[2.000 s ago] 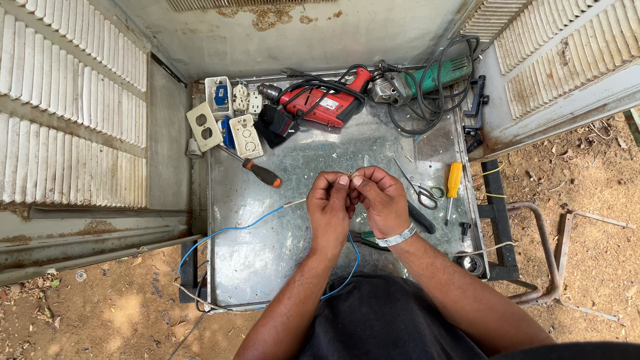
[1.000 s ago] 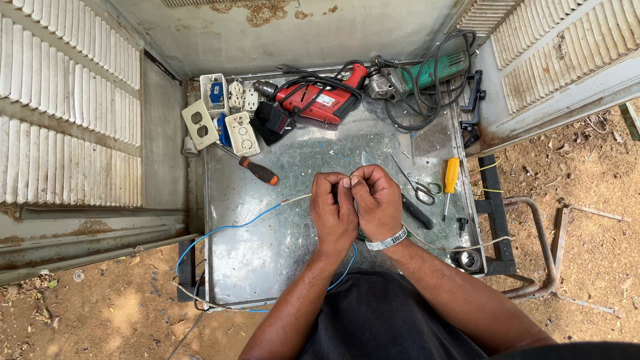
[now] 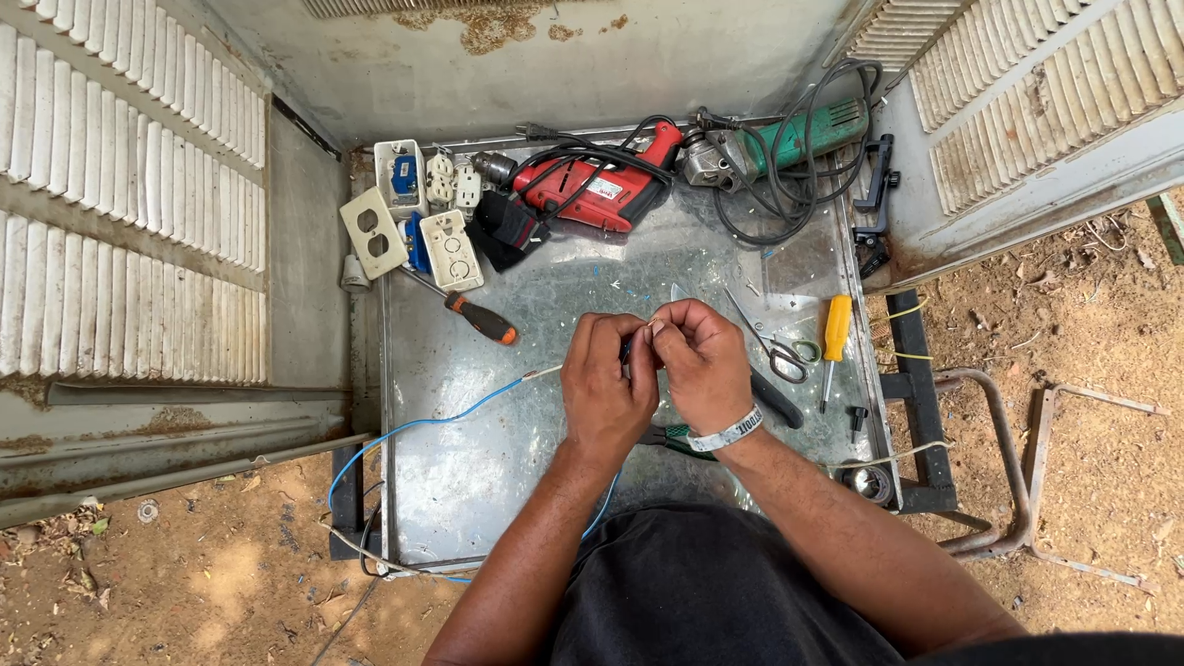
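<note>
My left hand (image 3: 608, 379) and my right hand (image 3: 705, 368) meet over the middle of the metal tray, their fingertips pinched together on thin wire ends (image 3: 653, 322). A blue wire (image 3: 453, 416) joined to a whitish one (image 3: 546, 372) runs left from my left hand and loops over the tray's edge. My right wrist wears a printed band. Beneath my hands lie green-handled pliers (image 3: 689, 441), partly hidden. Right of my right hand are a black handle (image 3: 777, 400), scissors (image 3: 786, 363) and a yellow-handled screwdriver (image 3: 836, 331). The exact wire ends are mostly covered by my fingers.
Along the back of the metal tray (image 3: 387, 481) lie a red corded drill (image 3: 592, 190) and a green angle grinder (image 3: 805, 143). Electrical boxes (image 3: 451, 250), an outlet cover plate (image 3: 373, 233) and an orange-black screwdriver (image 3: 481, 317) are at the left. Louvered metal panels (image 3: 129, 213) flank the tray.
Both hands stay close together at the wire ends, and their fingers have shifted slightly.
</note>
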